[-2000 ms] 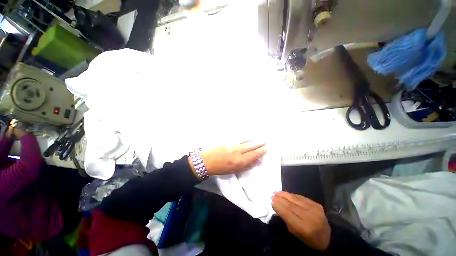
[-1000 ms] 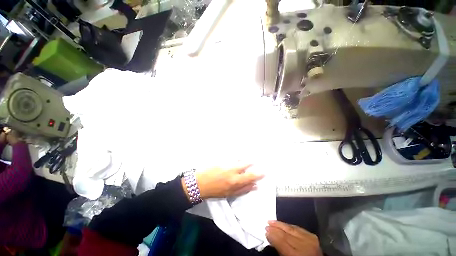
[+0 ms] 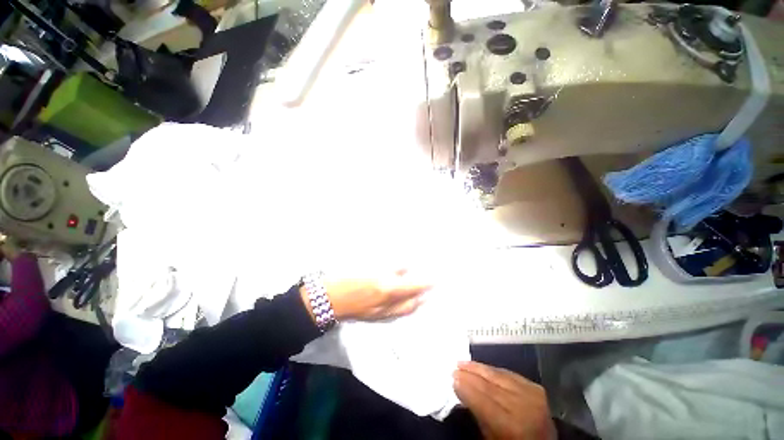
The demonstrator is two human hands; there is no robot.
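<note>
A white fabric piece (image 3: 404, 361) lies over the table's front edge, overexposed towards the needle. My left hand (image 3: 370, 298), with a metal watch band at the wrist, lies flat on top of it, fingers pointing right. My right hand (image 3: 503, 397) is at the fabric's lower right edge, fingertips on it; whether the fingers pinch it is hard to tell. The sewing machine (image 3: 619, 94) stands at upper right. Its needle area is lost in glare. More white cloth (image 3: 172, 189) is heaped at the left.
Black shears (image 3: 609, 249) lie right of the needle, beside a small tray (image 3: 670, 258) with odds and ends. A blue tassel (image 3: 688, 176) hangs from the machine. A printed ruler (image 3: 584, 326) runs along the front edge. A person's striped sleeve (image 3: 26, 296) shows at far left.
The view has shifted, first showing more of the machine, then slightly to the right. My left hand stays on the fabric and my right hand at its edge; the fabric's lower folds look flatter.
</note>
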